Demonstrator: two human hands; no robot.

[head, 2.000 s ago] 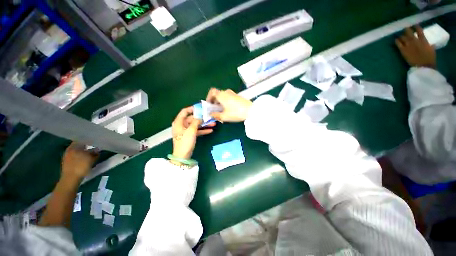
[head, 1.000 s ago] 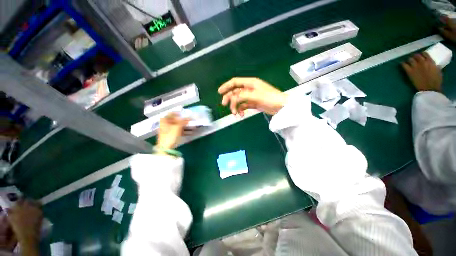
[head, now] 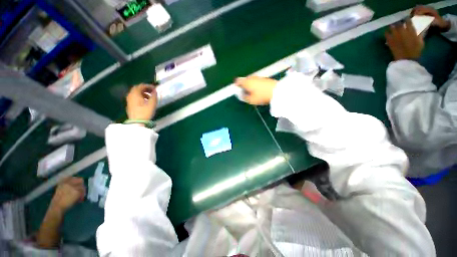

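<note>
A small stack of blue cards (head: 216, 141) lies on the green bench in front of me. My left hand (head: 142, 104) is over the belt at the left end of an open white box (head: 181, 87); its fingers are curled near a small pale spot, and whether they grip anything is unclear. Something pale blue shows inside that box. My right hand (head: 258, 90) is above the rail, its fingertips closed on a small blurred white paper (head: 240, 92). White folded leaflets (head: 328, 80) lie to the right, partly hidden by my right sleeve.
A second white box with a dark slim item (head: 186, 62) stands behind the first. More boxes (head: 343, 22) are on the belt at right and at far left. A pale metal rail (head: 210, 102) separates bench and belt. Neighbours' hands are at both sides. A grey post crosses the left.
My left hand has let go of the blue card and paper, which it held over the box. My right hand, earlier empty and open, has closed on a white paper. The view has shifted.
</note>
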